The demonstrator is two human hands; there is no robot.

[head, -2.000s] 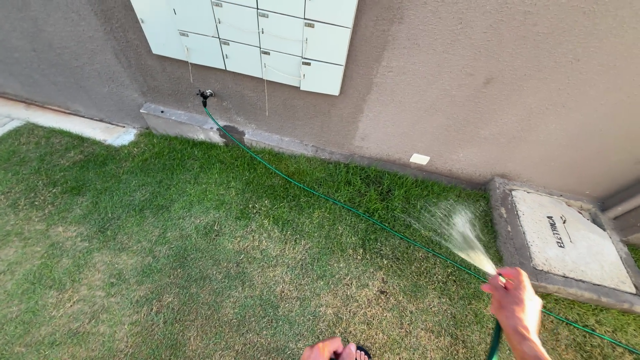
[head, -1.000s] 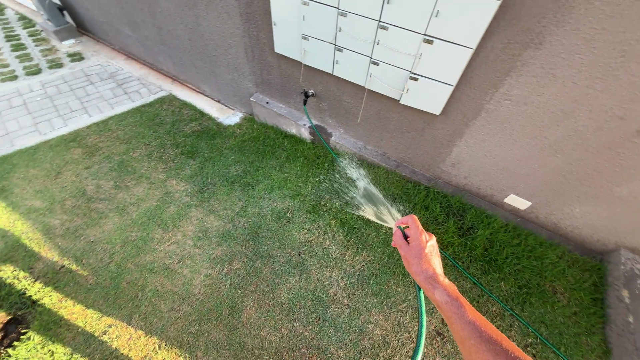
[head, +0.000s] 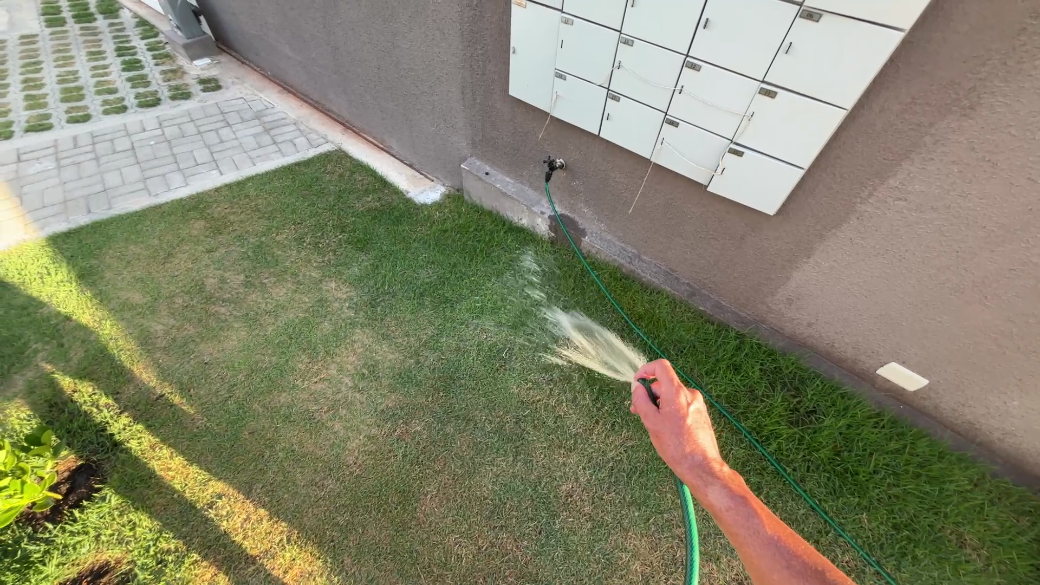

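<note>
My right hand (head: 676, 418), right of the middle of the head view, is closed around the end of a green garden hose (head: 691, 532). The hose hangs below the hand. A fan of water (head: 597, 345) sprays from the hose end toward the upper left, over the grass lawn (head: 390, 422). A thinner-looking green stretch of hose runs behind the hand across the grass, up to a black and metal wall tap (head: 554, 165). The fingers hide most of the hose end. My left hand is out of view.
White numbered metal boxes (head: 650, 65) hang on the brown textured wall (head: 731, 252), above a low concrete ledge (head: 504, 195). Grey block paving (head: 154, 154) and grass pavers (head: 89, 69) lie at the upper left. A leafy plant (head: 24, 479) grows at the lower left.
The view has swung left, bringing in the paving and the plant. The right hand still holds the spraying hose. The other hand, at the bottom edge two seconds ago, has gone from view.
</note>
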